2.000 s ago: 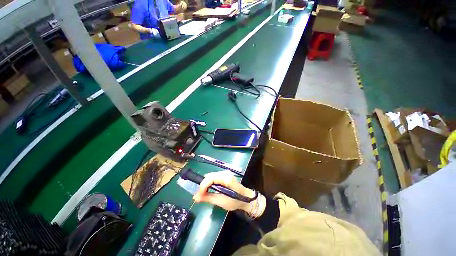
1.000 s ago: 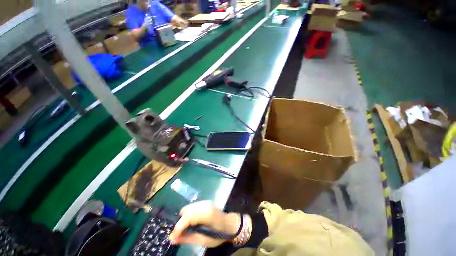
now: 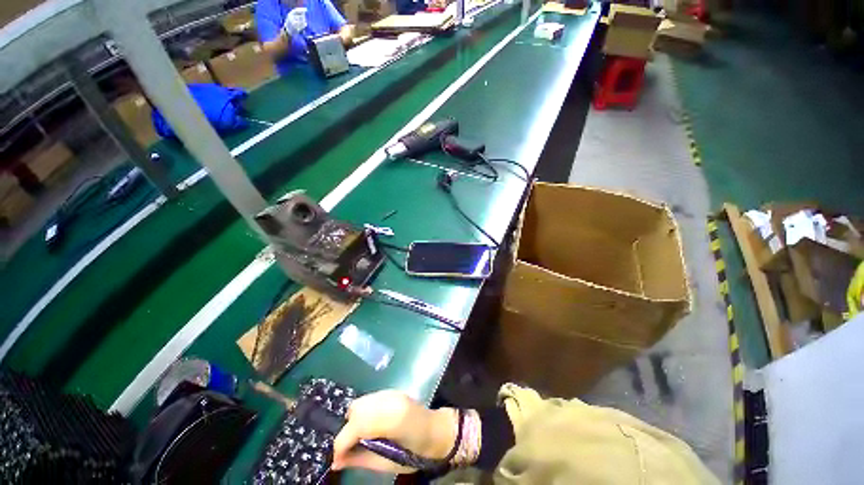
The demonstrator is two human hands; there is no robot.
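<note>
My right hand (image 3: 393, 431) is closed around the black handle of the soldering iron (image 3: 322, 417), low in the middle of the head view. The iron's thin tip points up and left, above or at the far part of the circuit board panel (image 3: 289, 455). The panel is dark with rows of small silver parts, and my hand hides its right side. Whether the tip touches the panel, I cannot tell. My left hand is not in view.
Burnt cardboard (image 3: 294, 332), a soldering station (image 3: 327, 248) with a red light, a phone (image 3: 448, 260), a clear strip (image 3: 366, 347), a fume fan (image 3: 189, 440), stacked panels (image 3: 57, 436), a heat gun (image 3: 436, 140) and an open box (image 3: 597, 294). A person in blue (image 3: 298, 19) sits across.
My right hand has moved down and left with the iron, from beside the clear strip to over the panel. The strip is now uncovered. Since one second ago, the iron's tip has come into view.
</note>
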